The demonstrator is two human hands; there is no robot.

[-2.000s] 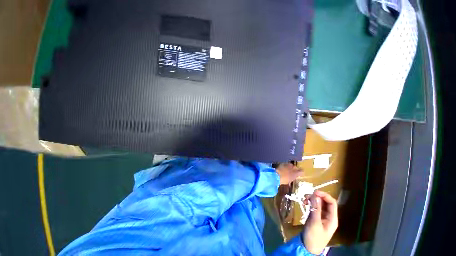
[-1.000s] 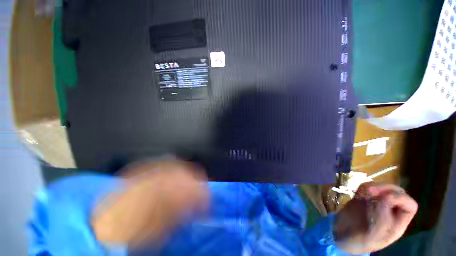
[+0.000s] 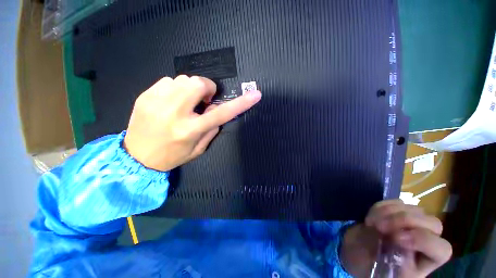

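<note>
The black ribbed back cover [image 3: 304, 130] lies across the bench and over my lap. My left hand [image 3: 187, 119] is over its middle, index finger extended with the tip on the lower edge of the small white sticker [image 3: 249, 88], other fingers curled. This hand hides most of the rating label. The smooth blank recess [image 3: 206, 63] shows above it. The long port label [image 3: 391, 119] runs along the right edge. My right hand [image 3: 405, 233] is at the lower right corner, fingers curled around a shiny clear plastic piece [image 3: 387, 265], partly blurred.
The white sticker strip [image 3: 472, 127] hangs off the green bench [image 3: 435, 65] at right. Below it, white scraps [image 3: 424, 163] lie in a brown waste carton [image 3: 435, 204]. A brown parts carton [image 3: 41, 92] stands at left, with clear plastic [image 3: 73, 13] at top left.
My left hand has moved from below the cover onto the sticker. My right hand has moved from over the carton to the cover's lower right corner. The cover appears lower and further right in view.
</note>
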